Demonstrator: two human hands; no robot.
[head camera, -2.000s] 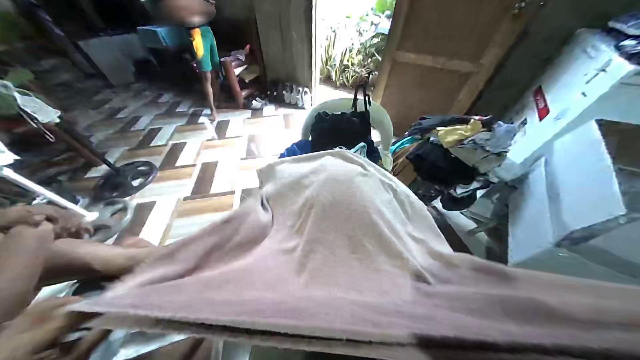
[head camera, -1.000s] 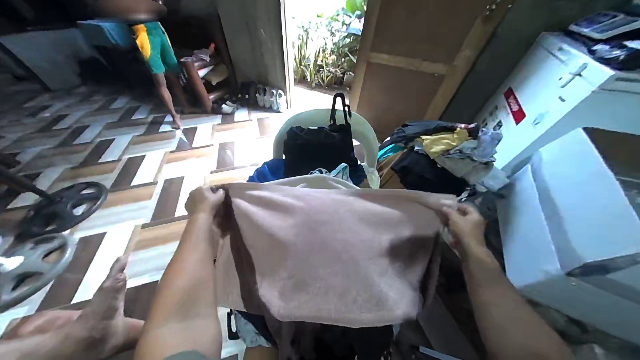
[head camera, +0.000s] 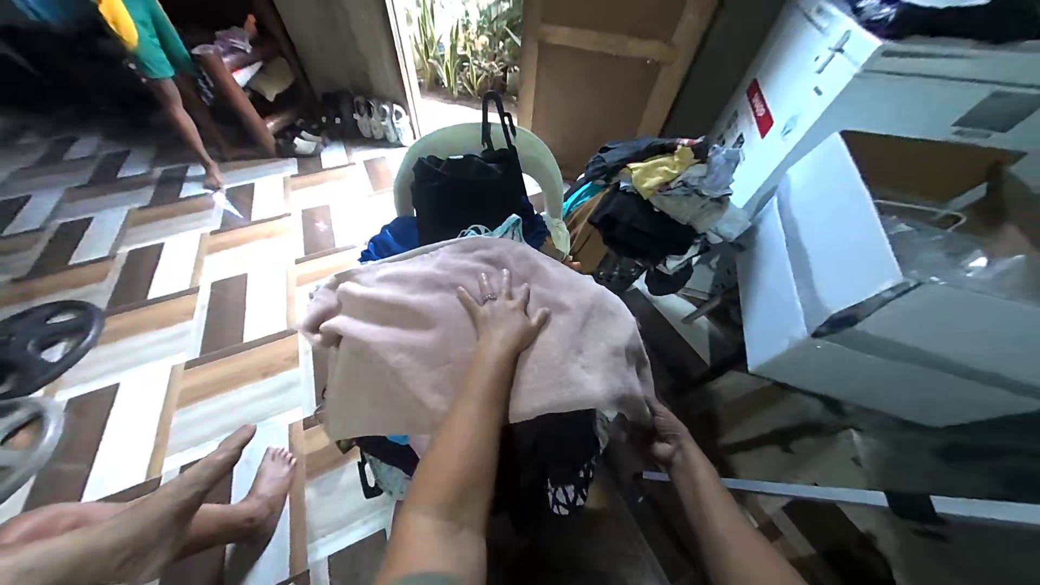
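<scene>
A pale pink cloth (head camera: 390, 333) lies spread over a heap of clothes in front of me. My left hand (head camera: 505, 315) rests flat on its middle with the fingers apart; a ring is on one finger. At the cloth's lower right corner my right hand (head camera: 668, 437) pinches the edge between its fingers. Dark clothes (head camera: 556, 455) show beneath the near edge. Just beyond the cloth, a black bag (head camera: 467, 195) and blue fabric (head camera: 392, 237) sit on a light plastic chair (head camera: 532, 146).
More clothes are piled (head camera: 650, 211) right of the chair, beside an open cardboard box (head camera: 837, 325) and a large white box (head camera: 800, 89). Another person's legs (head camera: 183, 118) are at the upper left, bare feet (head camera: 252, 496) at the lower left. Black wheels (head camera: 49, 341) stand at the left edge.
The cloth was held up by both hands one second ago and now lies over the heap. My left hand has moved from its upper left corner onto its middle; my right hand is lower.
</scene>
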